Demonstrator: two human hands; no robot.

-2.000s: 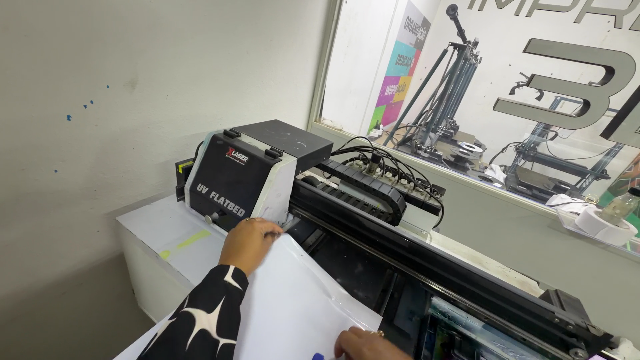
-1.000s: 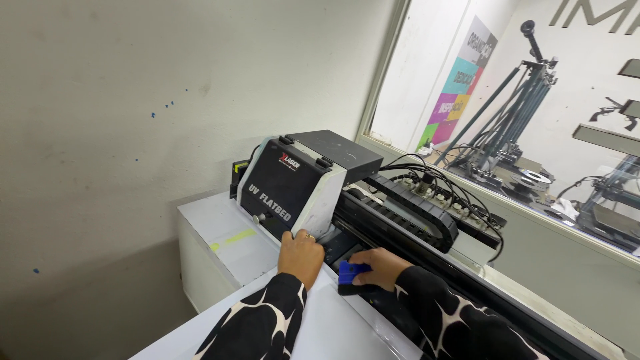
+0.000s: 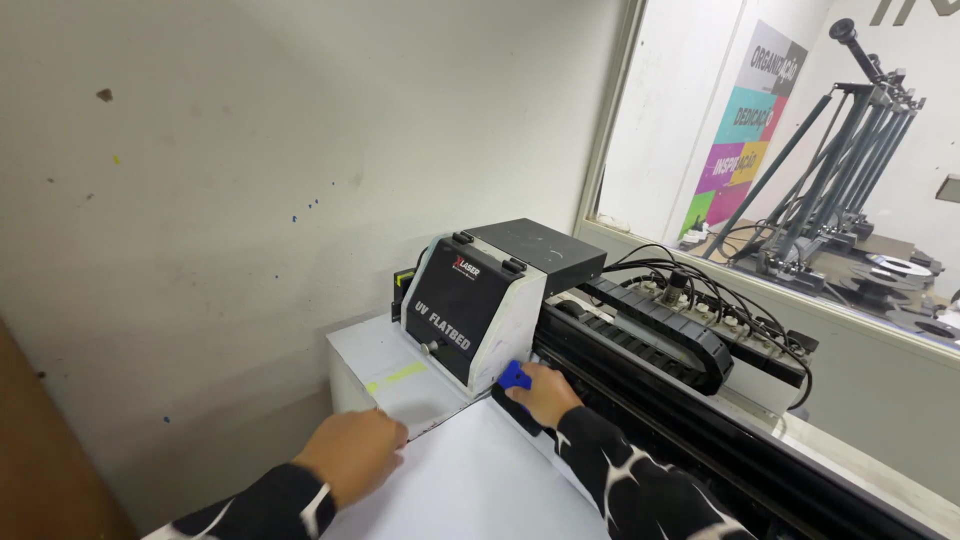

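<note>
A large white sheet (image 3: 465,480) lies over the bed of a UV flatbed printer, its far corner close to the print carriage (image 3: 469,315). My right hand (image 3: 551,394) holds a blue squeegee (image 3: 515,377) with a dark edge, at the sheet's far right corner beside the carriage. At the sheet's left edge is my left hand (image 3: 356,454), its fingers bent down at the border with the white side housing; the fingertips are hidden, so whether they pinch the sheet cannot be told.
The black gantry rail (image 3: 675,412) runs diagonally along the right. Behind it are a cable chain (image 3: 667,330) and loose black cables. A bare wall (image 3: 225,225) stands at the left. Beyond a window, several stands and filament spools (image 3: 900,270) rest on a table.
My left hand has moved from the sheet's far corner by the carriage to its left edge. My right hand has brought the blue squeegee up next to the carriage. The view has shifted left.
</note>
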